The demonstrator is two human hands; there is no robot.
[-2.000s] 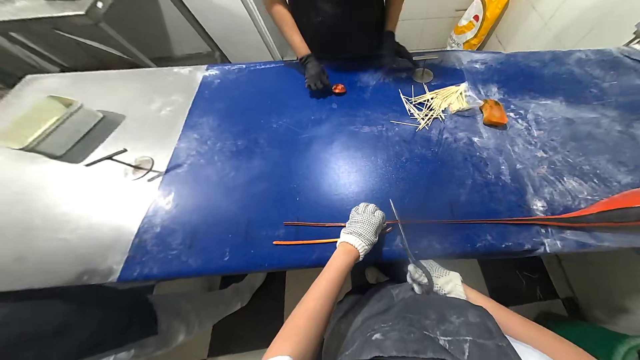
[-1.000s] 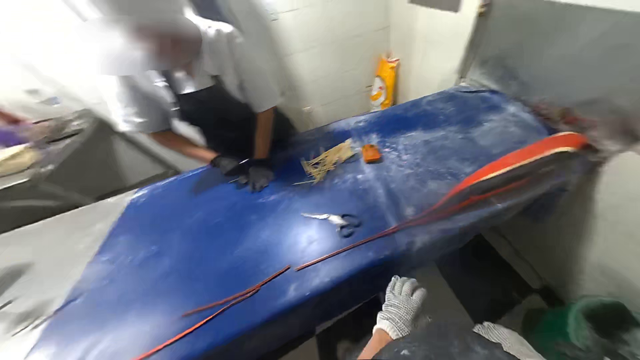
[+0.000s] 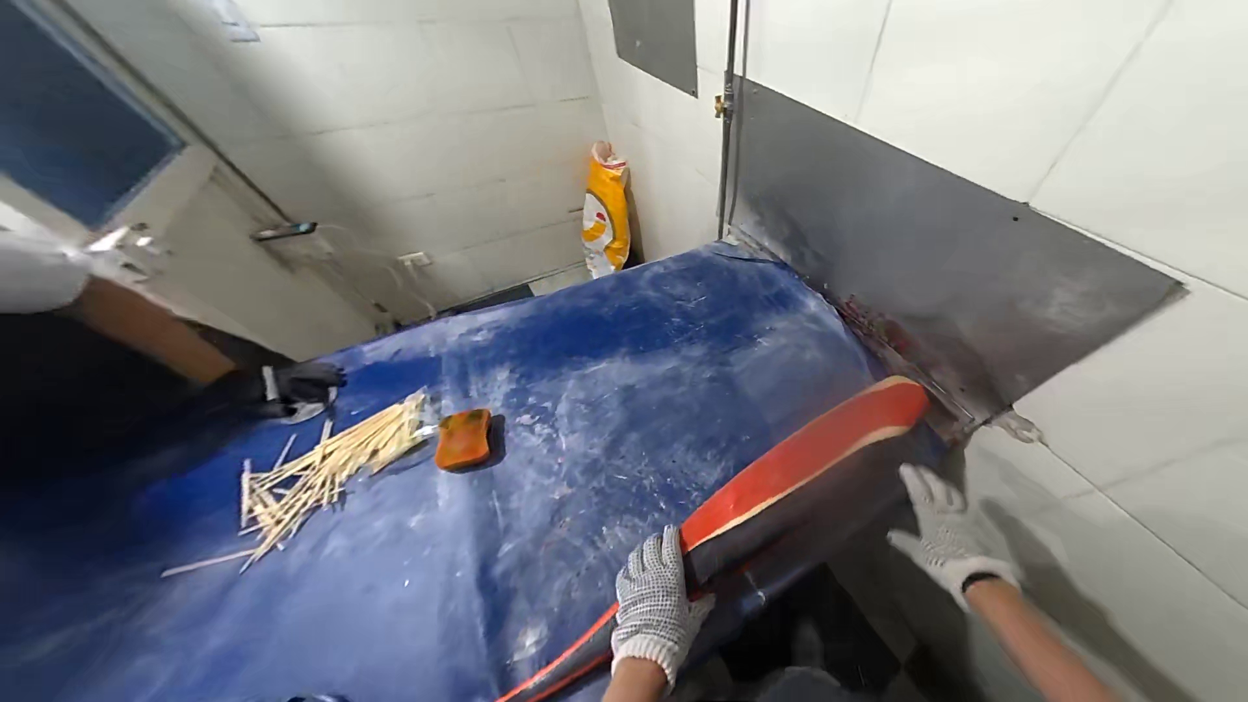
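A long, soft mass, red on top with a pale stripe and a dark side, lies along the near right edge of the table (image 3: 819, 468); it tapers into a thin red and dark strand toward the bottom. My left hand (image 3: 655, 604), in a white dotted knit glove, is closed around the mass where it narrows. Gloved likewise, my right hand (image 3: 946, 531) hovers off the mass's thick right end, fingers spread and holding nothing.
Thin wooden sticks (image 3: 331, 468) lie in a loose pile beside an orange block (image 3: 463, 439). A co-worker's black-gloved hand (image 3: 292, 385) rests at the far left edge. A yellow bag (image 3: 606, 214) stands behind the table; a grey metal panel (image 3: 936, 263) borders its right end.
The view has swung far right toward the thick mass. My left hand, free of it one second ago, now grips it. The scissors, in my right hand two seconds ago, lay on the table one second ago.
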